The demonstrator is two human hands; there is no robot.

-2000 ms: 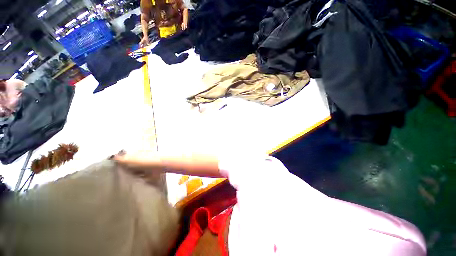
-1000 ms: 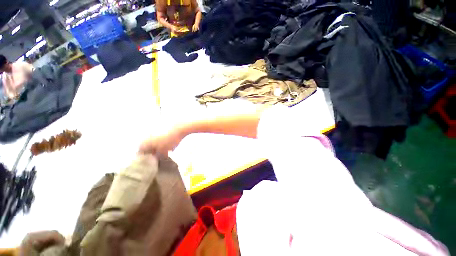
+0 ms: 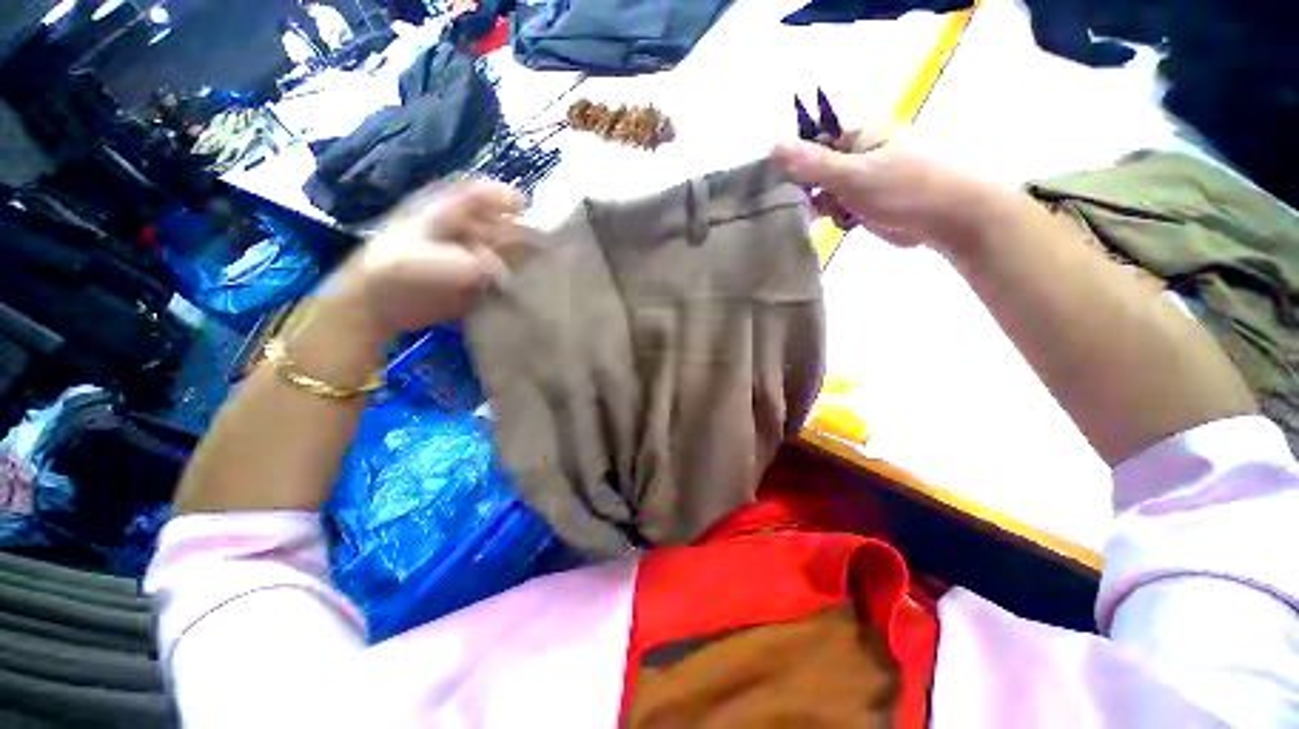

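Note:
A khaki garment [image 3: 684, 328] hangs in front of the apron, its waistband [image 3: 727, 200] at the top with a belt loop. My left hand [image 3: 442, 257], blurred, with a gold bracelet on the wrist, is closed at the garment's upper left edge. My right hand [image 3: 869, 178] pinches the waistband's right end. Dark pointed snips [image 3: 816, 117] stick up from the right hand. The garment's lower part is bunched close to the apron.
A white table [image 3: 983, 413] with yellow edging lies ahead and right, bearing another khaki garment [image 3: 1197, 228], a brown fuzzy strip [image 3: 621, 124] and dark garments [image 3: 406, 135]. A blue plastic bag [image 3: 428, 470] is below left. Folded garments [image 3: 79, 648] are at lower left.
The view has turned left. The khaki garment has been raised from the table's near side and is now spread between both hands. My left hand and the snips have come clearly into view.

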